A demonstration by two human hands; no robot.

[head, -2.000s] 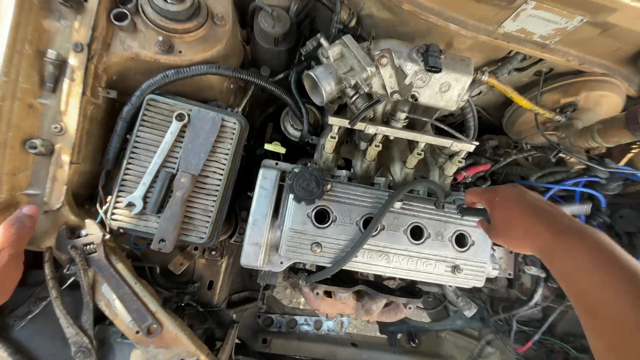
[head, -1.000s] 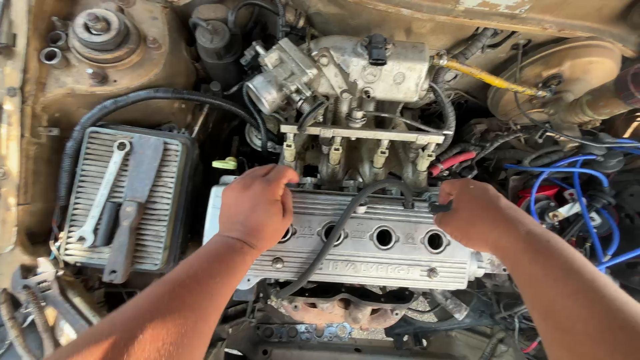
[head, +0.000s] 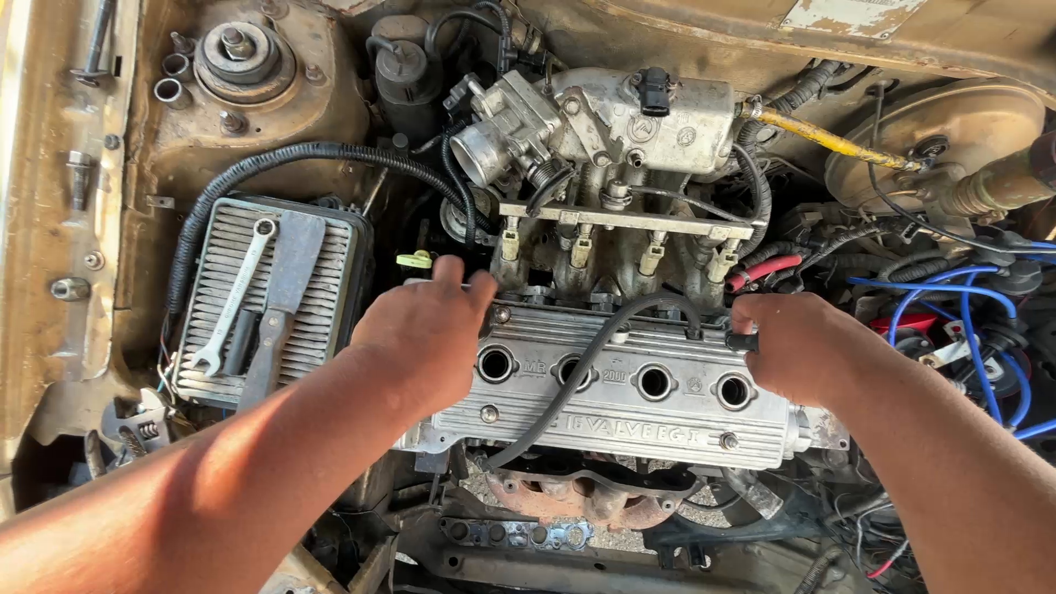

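My left hand (head: 425, 334) rests on the upper left end of the ribbed metal valve cover (head: 610, 425), its fingertips curled over the back edge and partly hidden. At the cover's right end my right hand (head: 796, 338) has its thumb and fingers around the back corner, beside a short black stub (head: 741, 341). Whether either hand grips the cover firmly, I cannot tell. A black rubber hose (head: 577, 371) arcs across the cover between my hands. Behind it lie the fuel rail (head: 627, 219) and the throttle body (head: 487, 148). A yellow dipstick handle (head: 414, 260) is just behind my left hand.
On the pleated air filter (head: 318, 330) at left lie a combination wrench (head: 239, 297), a scraper (head: 289, 280) and a black cylindrical piece (head: 241, 342). An adjustable wrench (head: 147, 421) is below. Blue cables (head: 969, 330) run at right; the exhaust manifold (head: 594, 495) sits in front.
My left hand has come from the far left edge onto the left end of the valve cover. My right hand remains at the right end.
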